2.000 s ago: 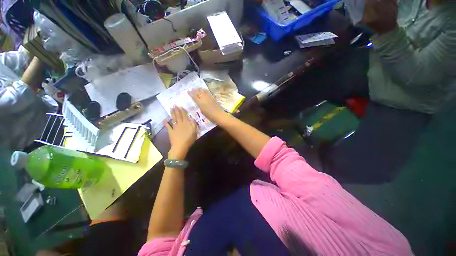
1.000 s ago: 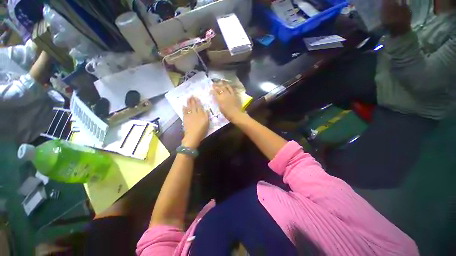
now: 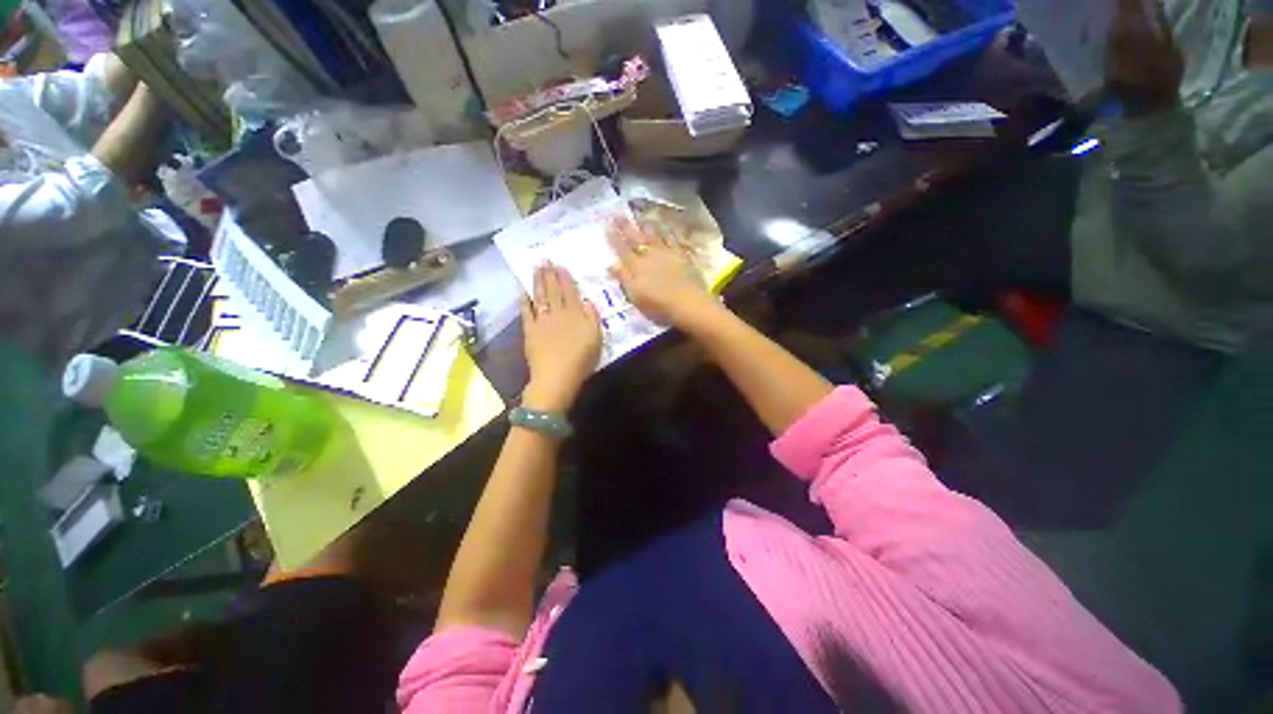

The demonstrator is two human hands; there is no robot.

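Note:
A white instruction leaflet (image 3: 570, 232) with small print lies flat on the table in front of me. My left hand (image 3: 561, 328) rests palm down on its near left part, fingers pointing away from me. My right hand (image 3: 656, 274) rests palm down on its right part, fingertips near the middle. Both hands press on the paper and grip nothing that I can see. Whether more sheets lie under the leaflet is hidden.
A green bottle (image 3: 210, 412) lies on yellow paper (image 3: 335, 488) at left, beside a white slotted holder (image 3: 268, 296). Folded leaflets (image 3: 701, 73) lie on a small carton behind. A clear bag (image 3: 684, 223) is right of the leaflet. A blue bin (image 3: 854, 87) and another person's arm (image 3: 1152, 181) are at right.
The view has shifted, so everything sits further right in the picture. Both hands have slid a little over the leaflet and stay flat on it.

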